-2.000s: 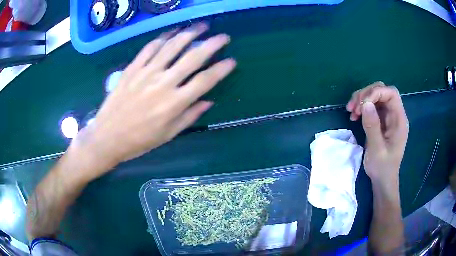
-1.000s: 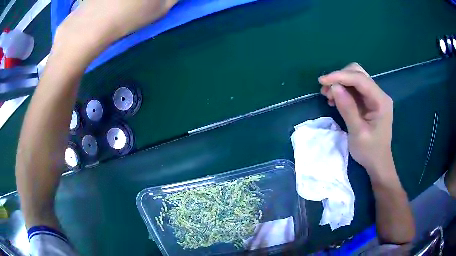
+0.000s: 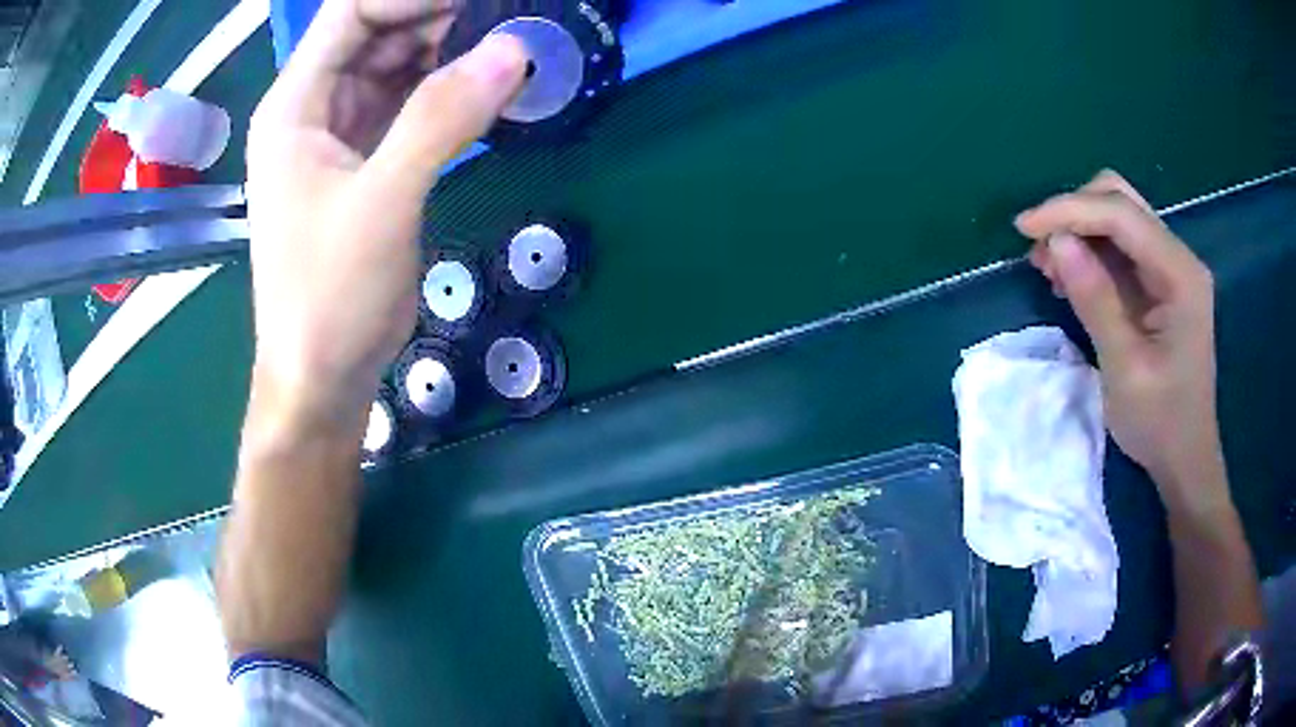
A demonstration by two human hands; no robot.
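My left hand (image 3: 348, 185) is raised at the upper left, over the near edge of the blue bin (image 3: 711, 31). It holds a black round speaker driver (image 3: 547, 71) with a pale centre, thumb on its face. My right hand (image 3: 1130, 305) is at the right with thumb and index fingertips together; whether a tiny piece is between them cannot be told. Several more drivers (image 3: 536, 257) lie face up on the green bench below the left hand. A clear parts tray (image 3: 760, 597) in front holds a heap of green-yellow bits and a white slip.
A crumpled white cloth (image 3: 1035, 455) lies between the tray and my right forearm. A whitish bottle (image 3: 174, 128) lies on a red holder (image 3: 107, 168) at the far left, behind a grey metal bar (image 3: 128, 234). A pale line crosses the bench.
My left hand first reached over the drivers, then to the blue bin, and now shows a driver in its fingers. My right hand stays pinched. The view has shifted, moving the bench things rightward.
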